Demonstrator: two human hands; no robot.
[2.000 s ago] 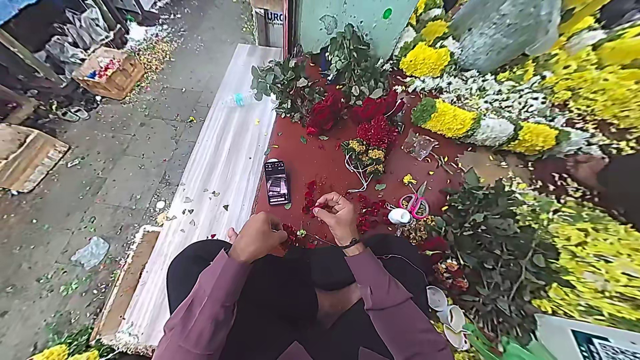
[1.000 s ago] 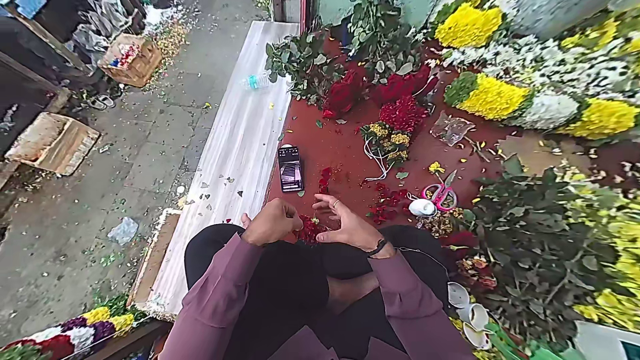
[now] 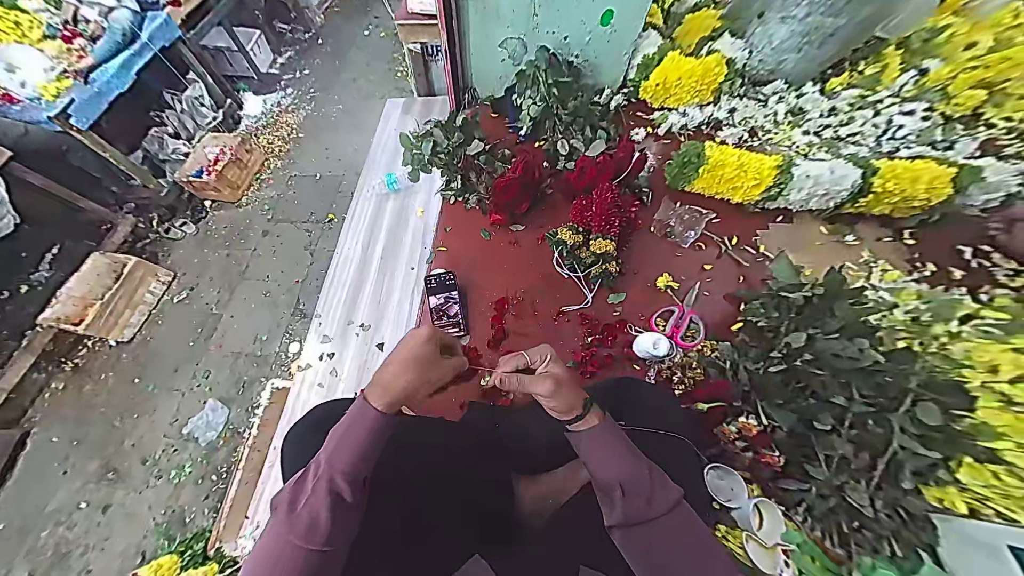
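Note:
My left hand (image 3: 420, 366) and my right hand (image 3: 546, 381) are close together above my lap, with a thin thread (image 3: 482, 369) stretched between their fingertips. Both hands pinch it. Small red petals (image 3: 498, 322) lie on the red surface just beyond them. A smartphone (image 3: 446, 304) with a lit screen rests past my left hand. To the right of my right hand are a spool of white thread (image 3: 653, 346) and pink-handled scissors (image 3: 679, 324). Farther back, a bunch of small yellow flowers (image 3: 588, 248) with white string lies against red flowers (image 3: 596, 210).
Leafy green stems (image 3: 848, 400) are heaped at the right. A yellow and white flower garland (image 3: 824, 182) lies at the back right, near a clear plastic packet (image 3: 682, 222). White cups (image 3: 726, 485) stand by my right knee. A white board (image 3: 376, 232) edges the platform at left.
One second ago my hands were apart with the right fingers spread; now they are nearer each other and the right fingers are closed on the thread.

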